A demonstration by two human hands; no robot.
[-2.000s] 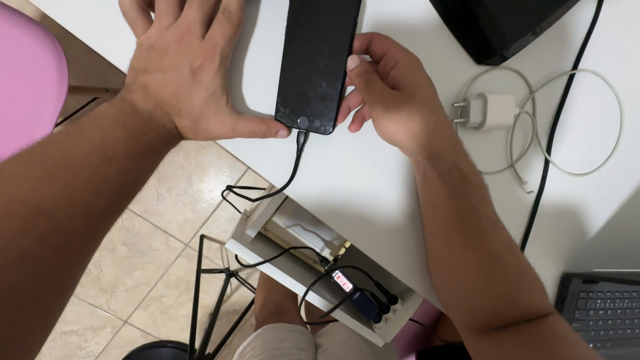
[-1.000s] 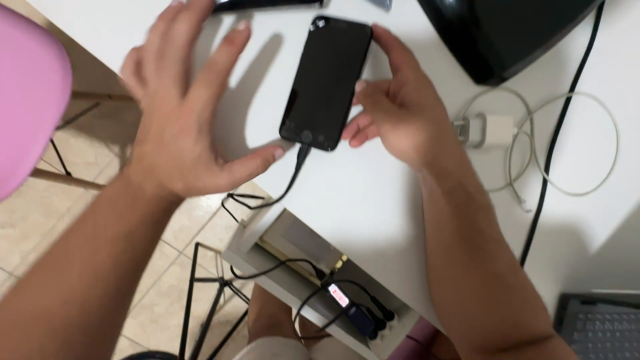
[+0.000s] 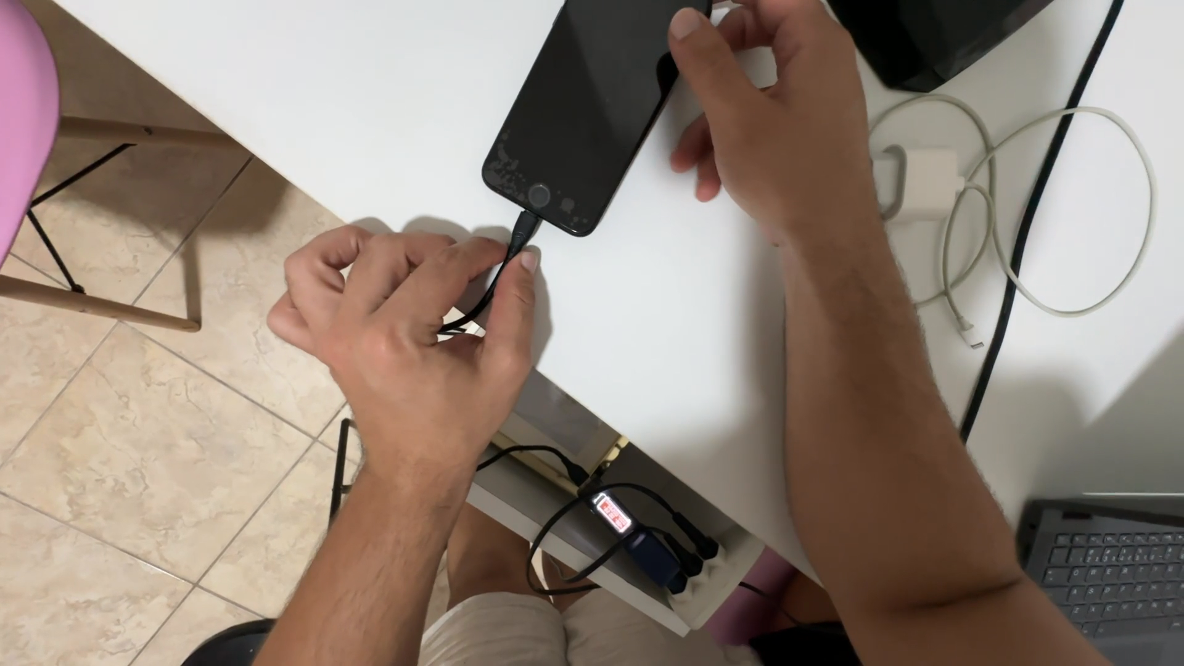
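Observation:
A black smartphone (image 3: 592, 111) with a dark screen and a round home button lies at the top middle, its upper end cut off by the frame. A black charging cable (image 3: 519, 242) is plugged into its lower edge. My left hand (image 3: 416, 324) pinches this cable just below the plug, between thumb and index finger. My right hand (image 3: 786, 120) holds the phone's right edge, thumb on the screen side. Below the table edge, a USB meter with a lit display (image 3: 611, 511) sits at a dark blue adapter (image 3: 653, 559), with black cables around it.
A white charger (image 3: 928, 184) with a coiled pale cable (image 3: 1152, 185) lies on the white table (image 3: 675, 370), right of my forearm. Beyond are a black cord (image 3: 1045, 194), a black object (image 3: 934, 37) and a laptop (image 3: 1110, 564). An open drawer (image 3: 555, 527) juts out below; a pink chair (image 3: 23, 111) stands left.
My left hand has moved from beside the phone's lower left corner down to the cable and now grips it. The right hand has stayed at the phone's right side.

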